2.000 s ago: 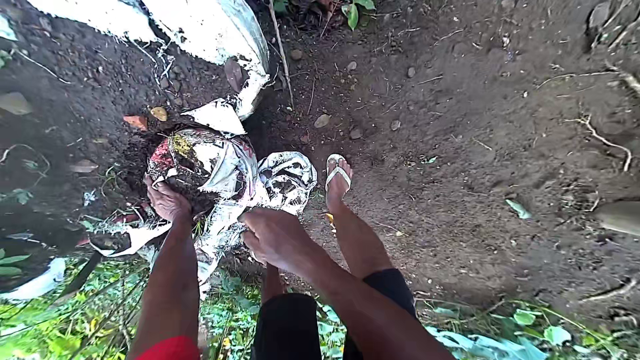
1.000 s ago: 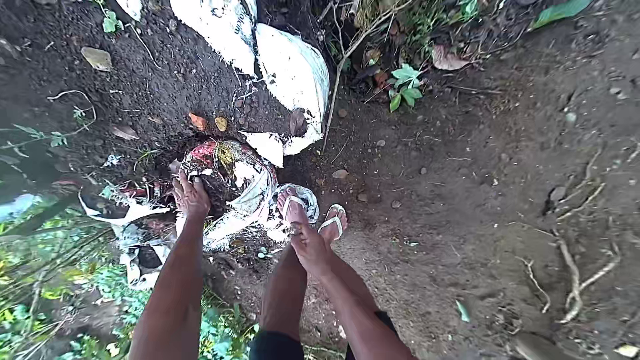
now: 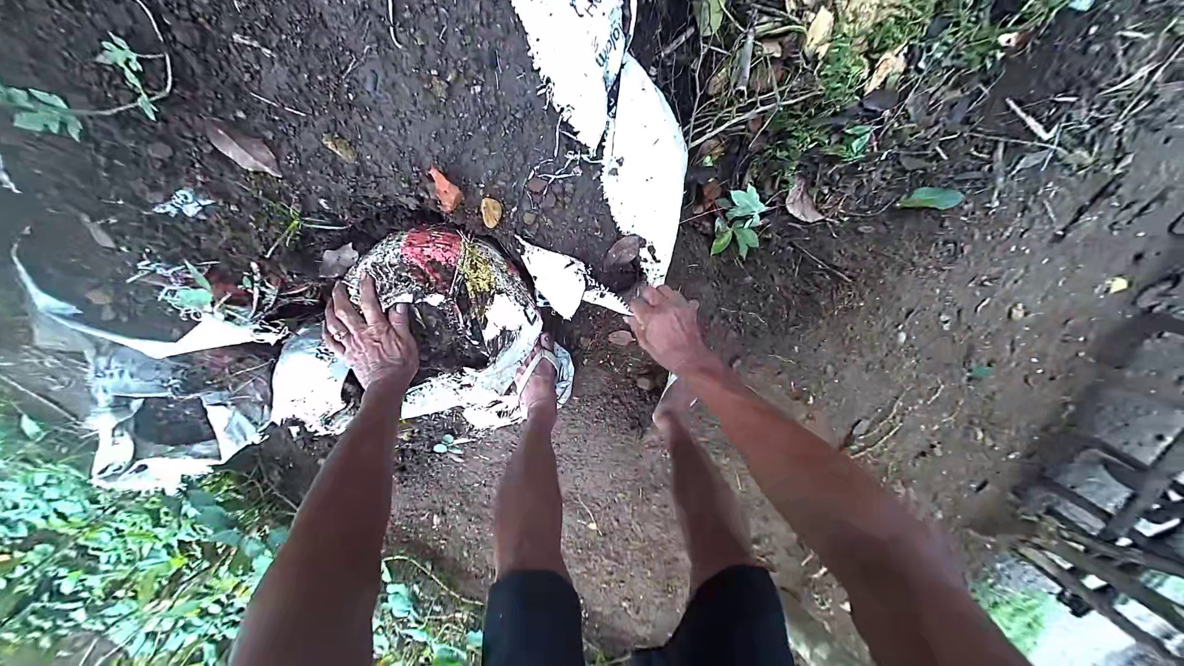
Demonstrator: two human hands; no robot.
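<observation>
A round bundle of soil and roots with red and yellow patches (image 3: 433, 259) sits in a torn white woven sack (image 3: 310, 375) on the ground. My left hand (image 3: 372, 335) lies on the bundle's left side, fingers spread. My right hand (image 3: 668, 324) is closed on the end of a white sack strip (image 3: 606, 298) that runs from beside the bundle, just below a long white woven sack (image 3: 645, 162). My left foot, in a white-strapped flip-flop (image 3: 538, 375), is on the sack's edge; my right foot is partly hidden by my right hand and forearm.
Dark soil (image 3: 444, 102) with dry leaves lies beyond the bundle. Twigs and small plants (image 3: 740, 220) are at upper right. Torn plastic sheeting (image 3: 176, 407) is at left, above leafy ground plants (image 3: 102, 564). A dark slatted structure (image 3: 1124, 499) stands at lower right.
My right hand has moved away from near my feet to the white strip at the bundle's right. My left hand stays at the bundle. The left foot is now on the sack. The view has shifted.
</observation>
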